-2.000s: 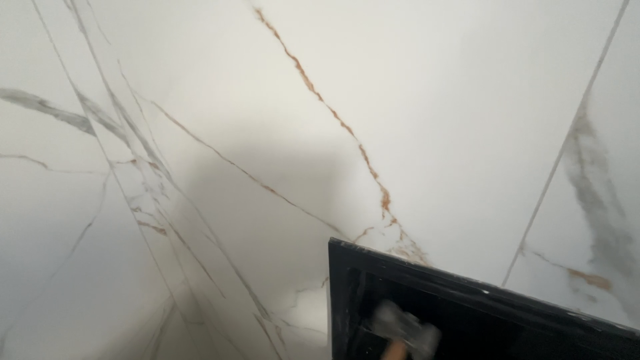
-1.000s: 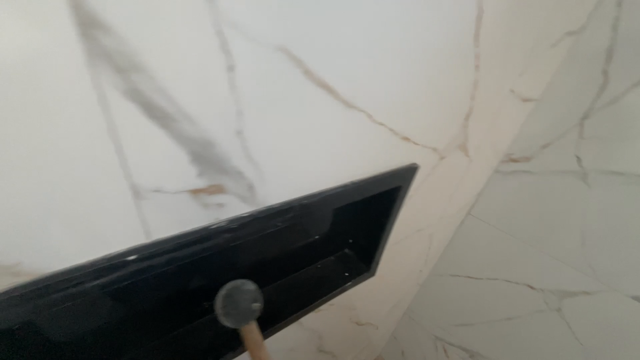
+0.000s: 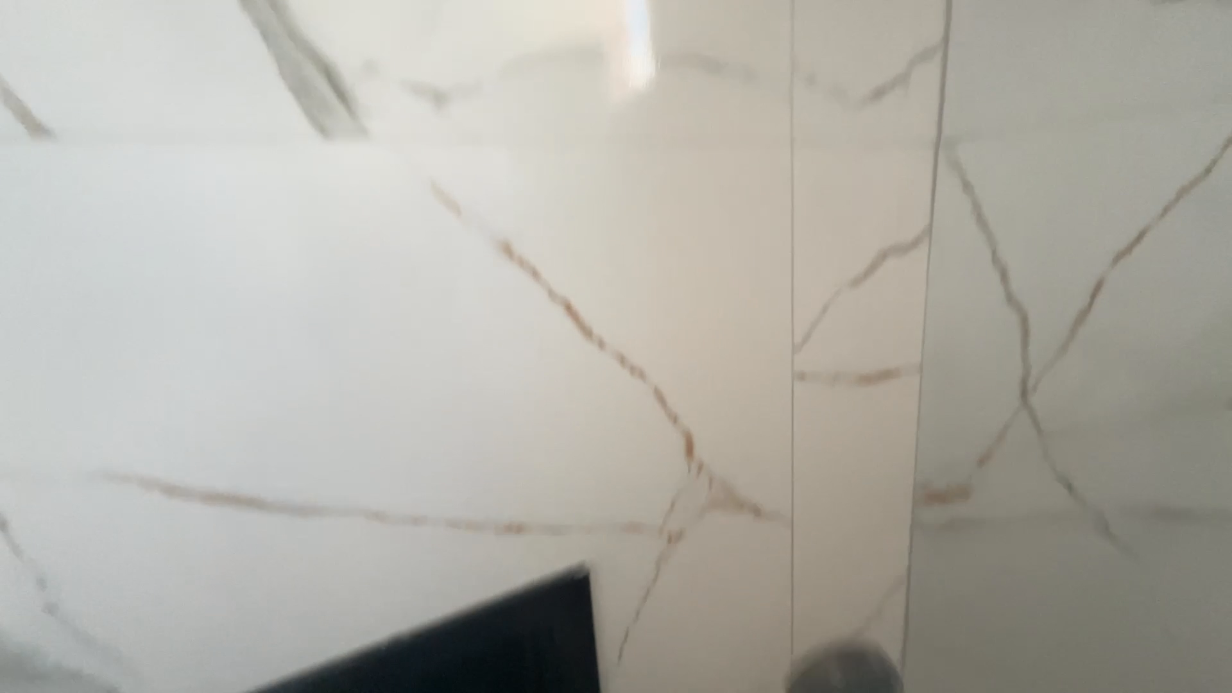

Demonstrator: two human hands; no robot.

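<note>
Neither my left hand nor my right hand shows in the head view. At the bottom edge, right of centre, the rounded dark grey head of a mallet (image 3: 845, 668) pokes into view, blurred; its handle and whatever holds it are out of the picture. To its left is the upper corner of a black recessed niche or frame (image 3: 481, 640) in the wall. Behind both are white marble-look wall tiles (image 3: 289, 337) with brown and grey veins. Whether the mallet head touches the tile cannot be told.
A narrow vertical tile strip (image 3: 852, 289) runs between two joints. Right of it, a greyer veined tile surface (image 3: 1136, 337) meets it at a corner. A bright reflection shines on the tiles near the top.
The view has shifted a lot. The mallet head, in front of the black niche one second ago, is now to the right of it. Less of the niche shows.
</note>
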